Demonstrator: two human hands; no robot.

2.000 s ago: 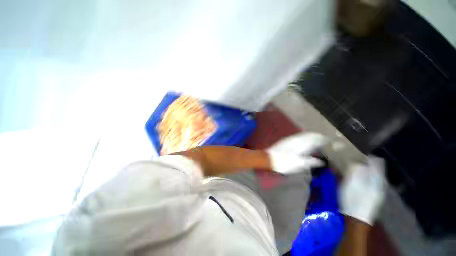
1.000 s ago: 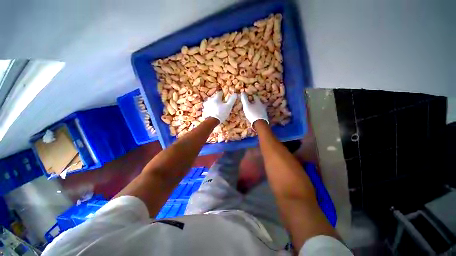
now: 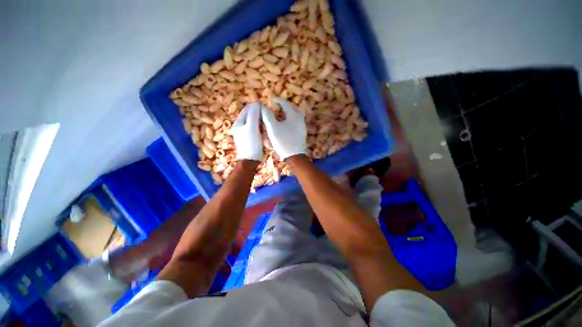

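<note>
A large blue bin (image 3: 161, 121) is full of loose flesh-coloured moulded pieces (image 3: 306, 67), oval and finger-sized, some with an open end. My left hand (image 3: 247, 133), in a white glove, is low in the heap in the middle of the bin. My right hand (image 3: 285, 129), also gloved in white, is right beside it, the two almost touching. The right fingers are curled around at least one piece. The left fingertips point into the heap, and what they hold is hidden.
A blue stool (image 3: 440, 255) with an opening in its top stands at the lower right. Black tiles (image 3: 510, 140) cover the floor at right, with a metal frame (image 3: 554, 239) there. Blue bins (image 3: 140, 198), one holding cardboard (image 3: 89, 231), stand at the left by the pale wall.
My hands have come closer together, and the right fingers have curled around a piece. The view has turned slightly, so the bin sits further left and the stool shows more.
</note>
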